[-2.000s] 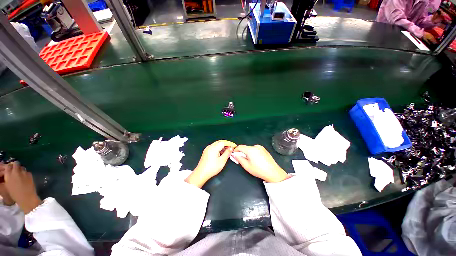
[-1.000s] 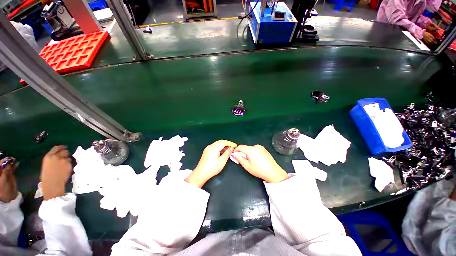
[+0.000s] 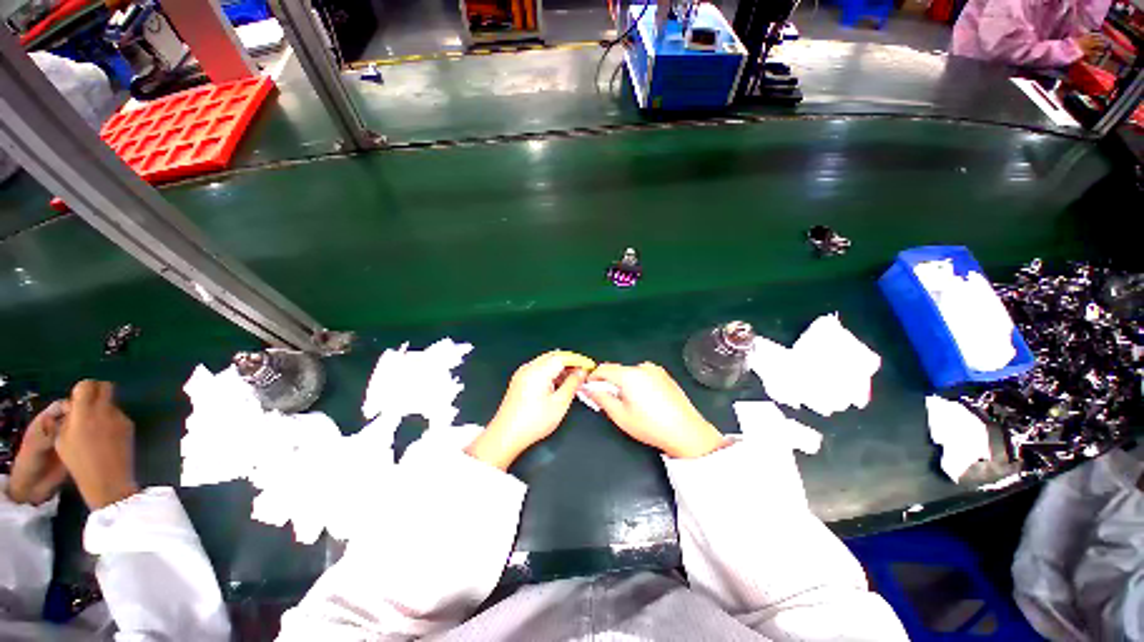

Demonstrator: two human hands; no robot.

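Note:
My left hand (image 3: 537, 404) and my right hand (image 3: 646, 408) meet at the fingertips over the near side of the dark green belt (image 3: 439, 238). Between them is a small dark workpiece, mostly hidden by the fingers. My right fingers pinch a small white wipe (image 3: 588, 394) against it. A clear dispenser bottle (image 3: 719, 356) stands just right of my hands. Loose white wipes lie left (image 3: 301, 464) and right (image 3: 822, 366) of my hands. A single glossy workpiece with a purple glint (image 3: 625, 268) lies on the belt beyond my hands.
Another workpiece (image 3: 828, 241) lies farther right. A blue bin (image 3: 922, 329) of wipes stands beside a heap of dark parts (image 3: 1073, 364). A second bottle (image 3: 279, 381) stands left by a slanting post (image 3: 163, 238). Another person's hands (image 3: 94, 439) work at far left.
The single workpieces on the belt have moved to the right. The neighbour's hands at left rose apart and came back together. My hands have stayed in place, with hardly any visible movement.

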